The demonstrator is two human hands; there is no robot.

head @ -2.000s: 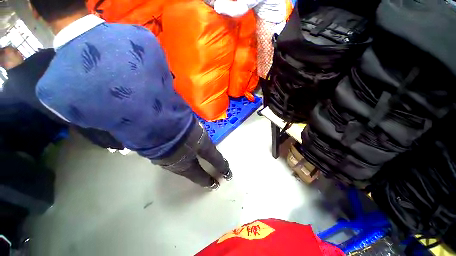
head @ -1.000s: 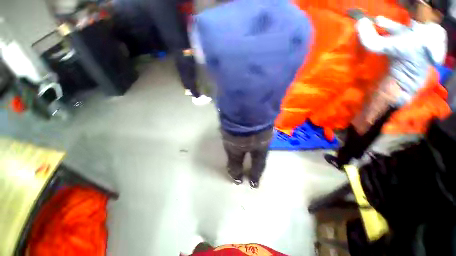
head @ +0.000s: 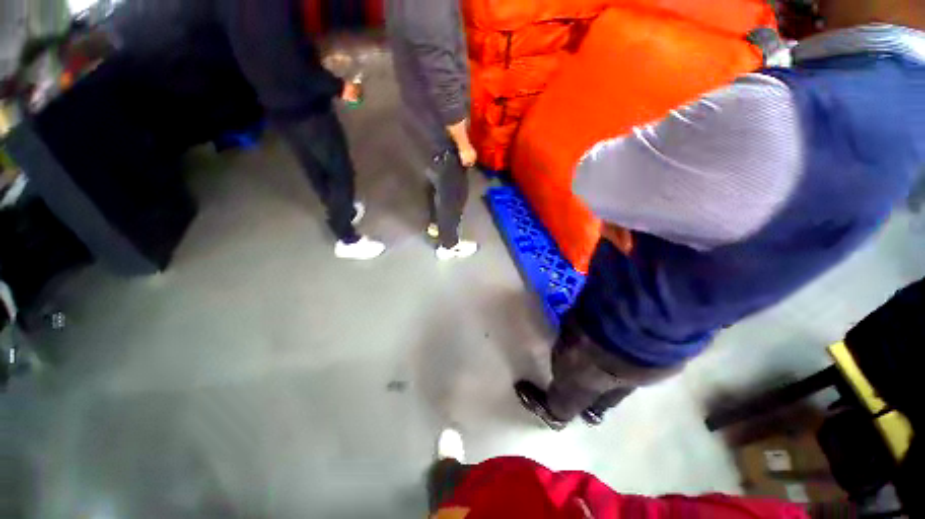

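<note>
Neither of my hands is in view; only my red garment (head: pixel 538 489) and one pale shoe (head: pixel 450 444) show at the bottom edge. Large orange sacks (head: pixel 619 76) lie piled at the top centre, on a blue plastic pallet (head: pixel 536 246). A person in a dark blue top with pale sleeves (head: pixel 690 167) stands bent against the nearest orange sack, one hand low at its side. This person hides the right part of the sacks.
Two people in dark clothes stand beyond: one by the sacks (head: pixel 431 61), one further left (head: pixel 319 142). A dark box-like block (head: pixel 112 193) is at the left. At the right are black bags (head: pixel 893 345), a yellowish table edge (head: pixel 872 400) and a cardboard box (head: pixel 781 461).
The view has turned. The person in blue has moved from upright at the centre to bent against the sacks at the right. Two people now show beyond; the orange-filled table at left has left view.
</note>
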